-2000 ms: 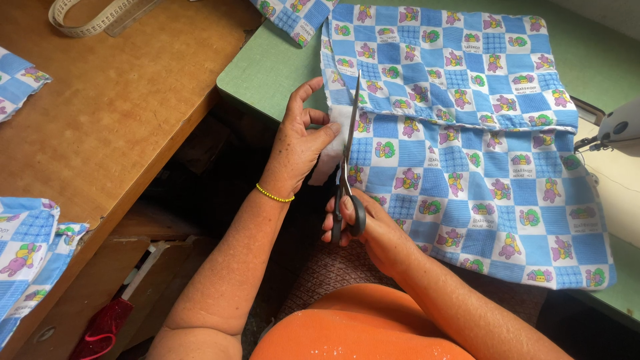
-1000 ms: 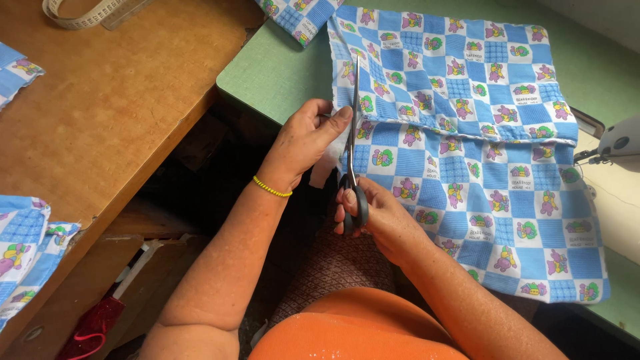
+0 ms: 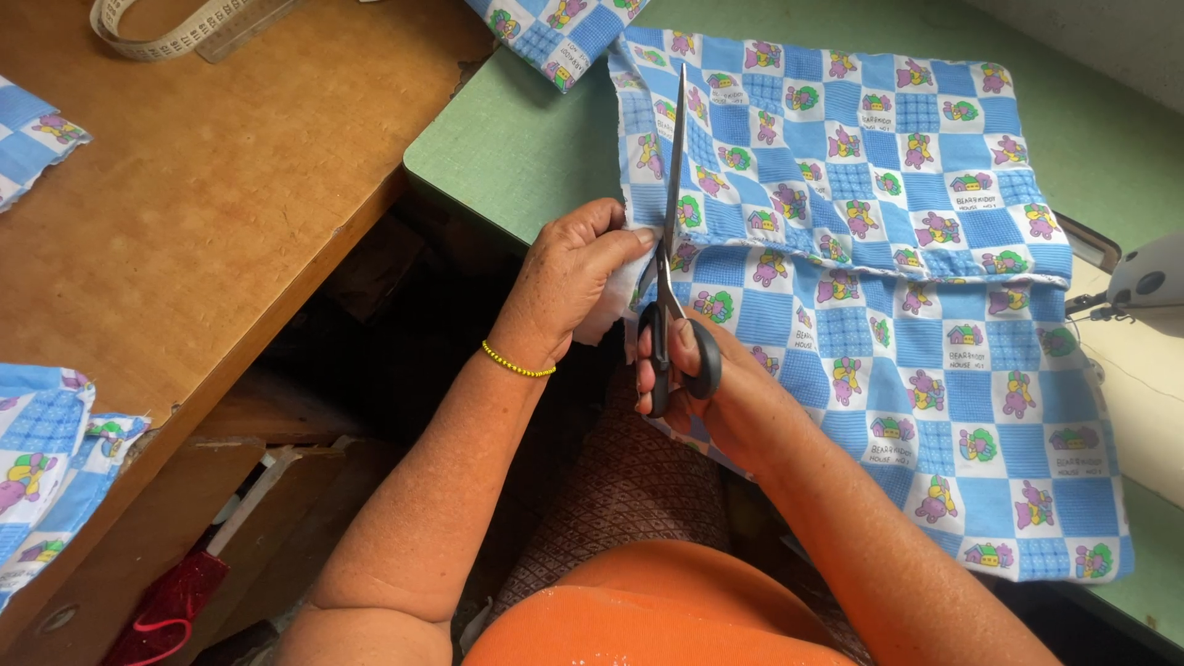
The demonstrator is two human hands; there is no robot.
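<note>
A blue and white checked cotton cloth [image 3: 860,194] with a bear print lies over the green table, a raised seam running across its middle. At its left edge my left hand [image 3: 578,268] pinches the fabric between thumb and fingers, with a white flap [image 3: 610,305] hanging below them. My right hand [image 3: 694,370] holds black-handled scissors [image 3: 673,203], fingers through the loops. Their long blades point away from me along the cloth's left edge, close beside my left thumb. The blades look nearly closed, and part of them may be hidden by the fabric.
On the right stands a sewing machine [image 3: 1147,282], its needle end near the cloth. The green tabletop [image 3: 518,139] meets a brown wooden table [image 3: 231,185], which bears a measuring tape [image 3: 153,46], a ruler [image 3: 245,28] and matching cloth pieces [image 3: 42,472]. Another folded piece [image 3: 564,32] lies at the top.
My left hand has shifted slightly along the cloth's edge and its fingers have curled in since two seconds ago. The scissors remain in my right hand.
</note>
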